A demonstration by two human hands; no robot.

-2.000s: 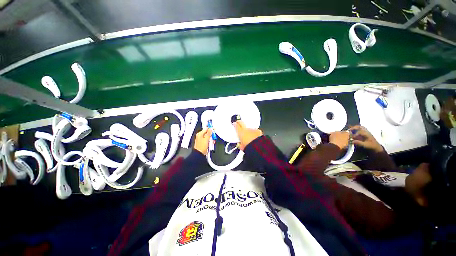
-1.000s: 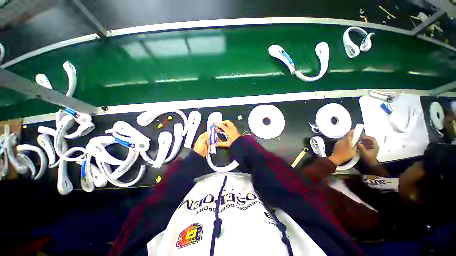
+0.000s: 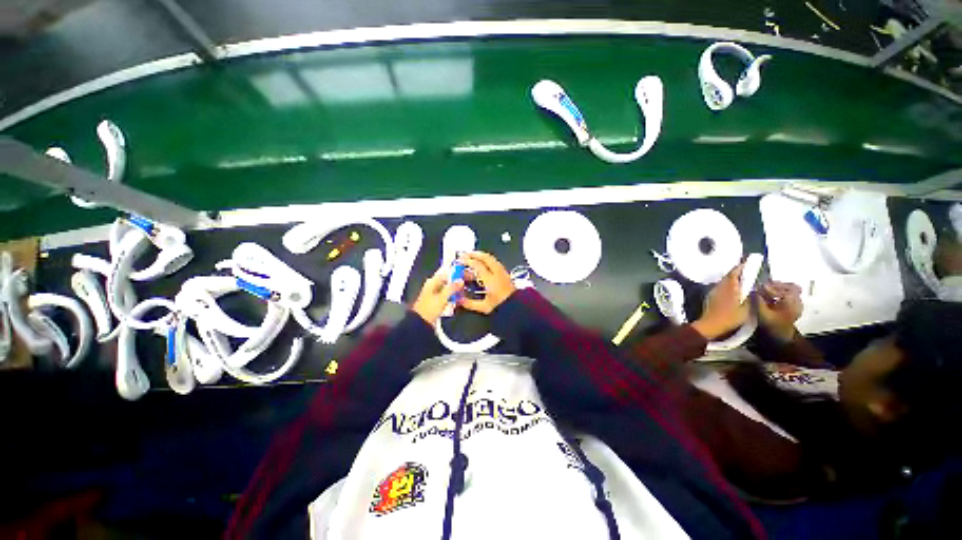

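Observation:
A white curved device (image 3: 459, 238) lies on the black bench in front of me, its rounded end away from me and its arm curving toward me. A blue strip (image 3: 457, 276) shows on it between my hands. My left hand (image 3: 434, 294) holds the device from the left side. My right hand (image 3: 488, 283) is on its right side, fingers at the blue strip. The fingers cover part of the device. A white roll (image 3: 579, 266) lies flat to the right of my right hand.
Several tangled white devices (image 3: 279, 365) lie at left. The green belt (image 3: 411, 137) beyond carries more devices. At right are a second roll (image 3: 682, 259), a yellow stick (image 3: 631, 323), a white sheet (image 3: 786, 253) and a neighbouring person's hands (image 3: 726, 305) holding a white piece.
My right hand has left the roll and come to the device beside my left hand. The roll now lies farther right. Devices on the belt have shifted left.

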